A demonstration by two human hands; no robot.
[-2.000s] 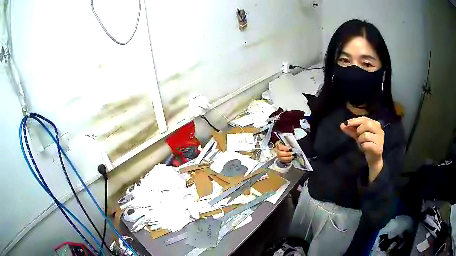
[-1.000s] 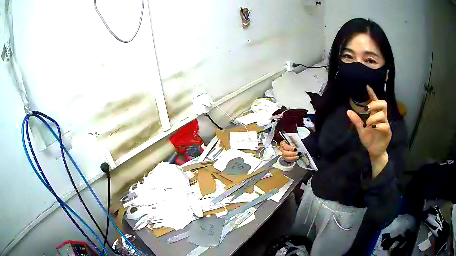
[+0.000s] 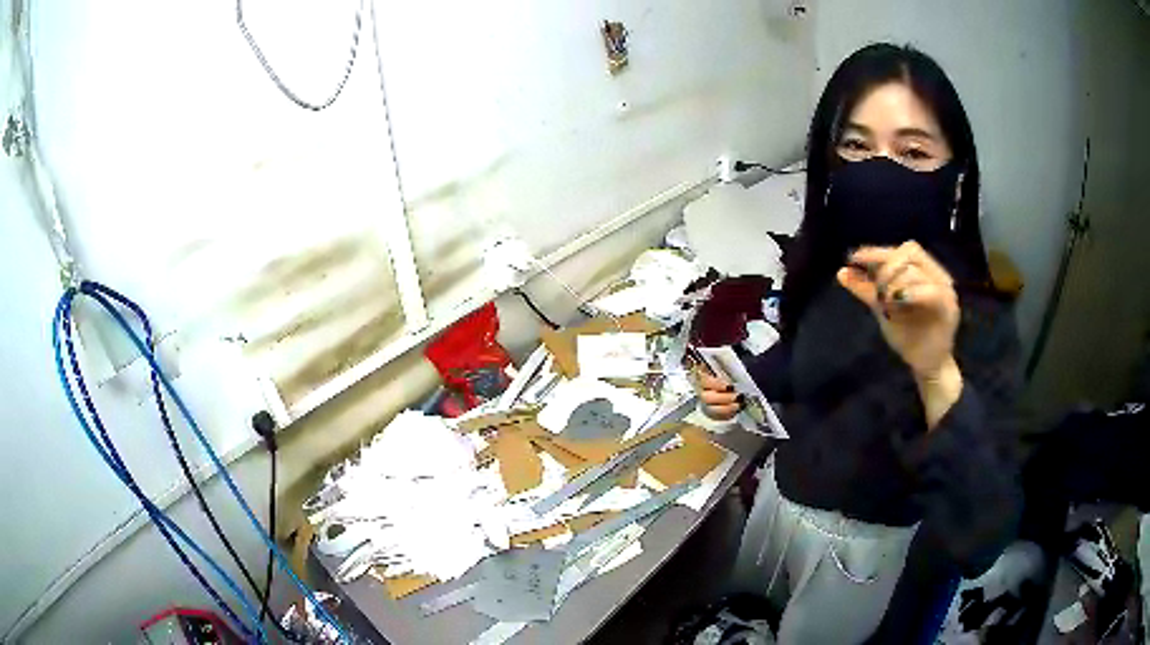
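Neither my left hand nor my right hand is in the picture. Nearest in front of me is a grey table (image 3: 656, 554) heaped with cut pieces. White paper or interfacing scraps (image 3: 416, 491) pile at its left. Grey pattern pieces lie at the near edge (image 3: 515, 585) and in the middle, among brown card pieces (image 3: 517, 456). Another person in a black mask (image 3: 890, 202) stands at the table's right end, holding a white card (image 3: 747, 393) low in one hand and raising the other hand, fingers pinched together.
Blue hoses (image 3: 120, 466) hang on the wall at left above a red-and-black unit (image 3: 183, 627). A red bag (image 3: 467, 347) and maroon knit (image 3: 731, 310) lie at the table's back. Dark fabric (image 3: 1091, 485) is heaped at right. A black plug and cord hang on the wall.
The other person's raised hand has gone from thumb and finger apart to pinched, and moved slightly left and down. The card has shifted slightly left. The view has shifted slightly.
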